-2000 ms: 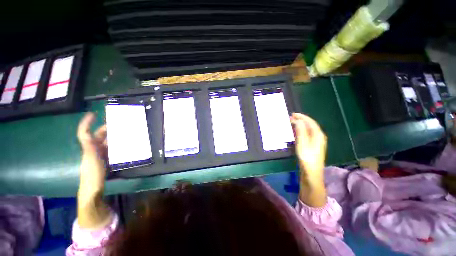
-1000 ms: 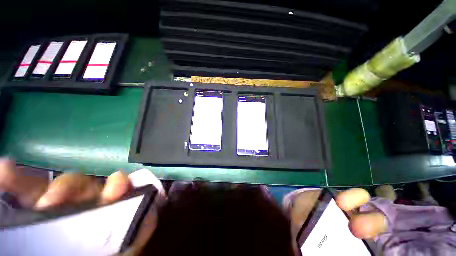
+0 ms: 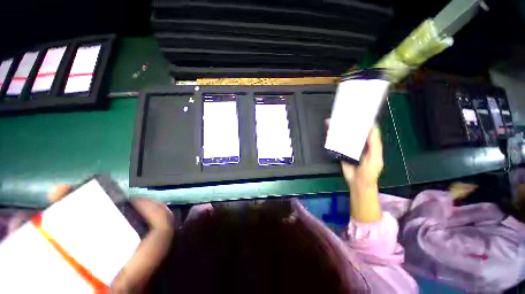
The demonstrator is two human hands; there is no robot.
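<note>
A black four-slot foam tray (image 3: pixel 167 177) lies on the green mat. Its two middle slots each hold a smartphone with a white screen (image 3: pixel 221 129). Its far left slot is empty, and so is what shows of the far right slot. My left hand (image 3: pixel 151 229) holds a smartphone (image 3: pixel 86 229) close to me at the lower left; its white screen has an orange-red line, and the picture's edge cuts it off. My right hand (image 3: pixel 368 158) holds another white-screened smartphone (image 3: pixel 358 118), tilted, above the tray's right end.
Stacked black trays (image 3: pixel 265 34) stand behind a wooden strip (image 3: pixel 253 81). A wrapped pole (image 3: pixel 411 49) slants at the upper right. Neighbouring trays with phones lie at left (image 3: pixel 103 69) and right (image 3: pixel 440 112). A pink sleeve of another person (image 3: pixel 455 241) is at the lower right.
Both outer phones have left the tray and are in my hands. Since one second ago, my right hand has risen with its phone over the tray's right end. An orange-red line now shows on the left phone.
</note>
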